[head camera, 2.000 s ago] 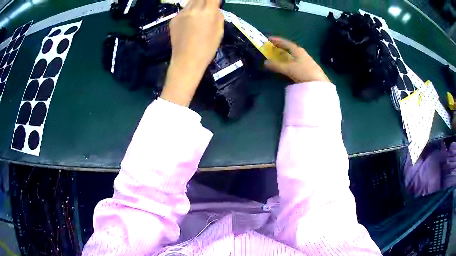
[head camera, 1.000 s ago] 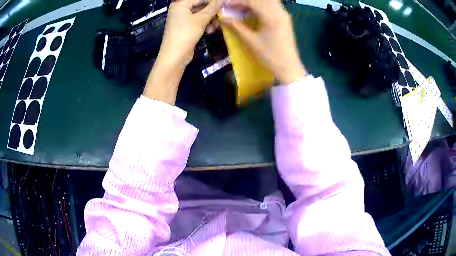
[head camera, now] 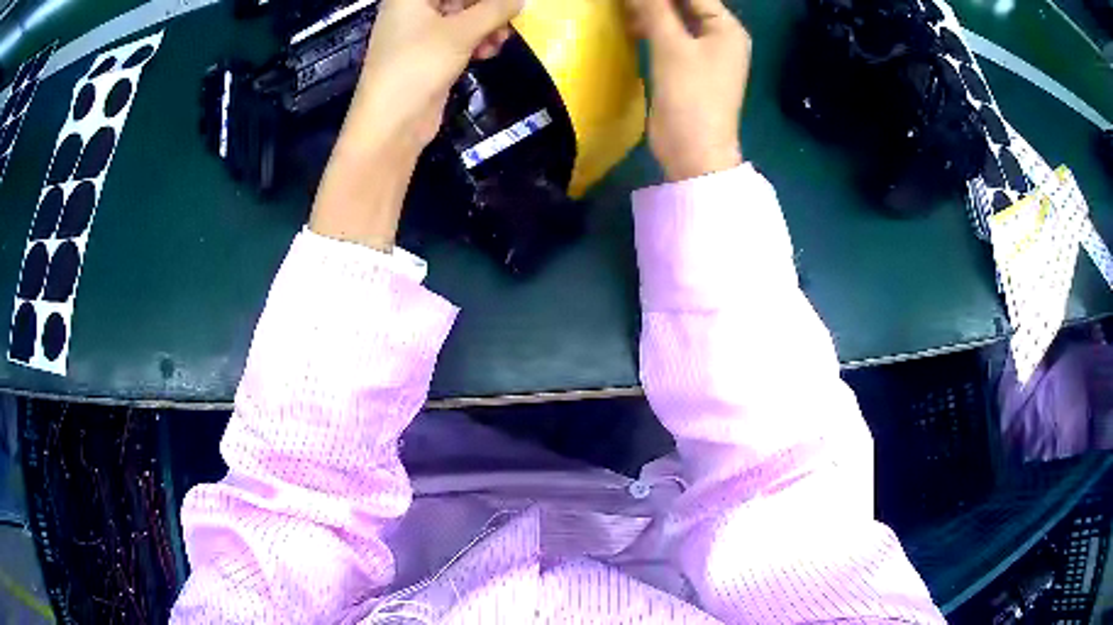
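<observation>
My left hand [head camera: 421, 55] is at the top edge, its fingertips partly cut off and pinched close to the yellow backing sheet [head camera: 588, 86]. My right hand [head camera: 692, 73] is on the sheet's other side, fingers curled at its upper edge. The sheet hangs bent between the hands, its top out of the picture. Below and between them lies a glossy black part [head camera: 519, 183] with a white strip label [head camera: 508, 138]. More labelled black parts [head camera: 293, 92] lie at left, partly behind my left hand. Whether a small label is between my fingertips cannot be seen.
A heap of black parts [head camera: 873, 98] lies at right. Foam pad sheets with black discs lie at left [head camera: 73, 214] and far right. White and yellow label sheets [head camera: 1035, 263] hang over the right bench edge. Dark crates stand below at left [head camera: 104, 501] and right. A person's sleeve [head camera: 1056, 403] shows at right.
Two seconds ago my hands were apart over the parts with the sheet stretched toward my right hand. Now they are closer together and higher, and the yellow sheet is bent broadly between them.
</observation>
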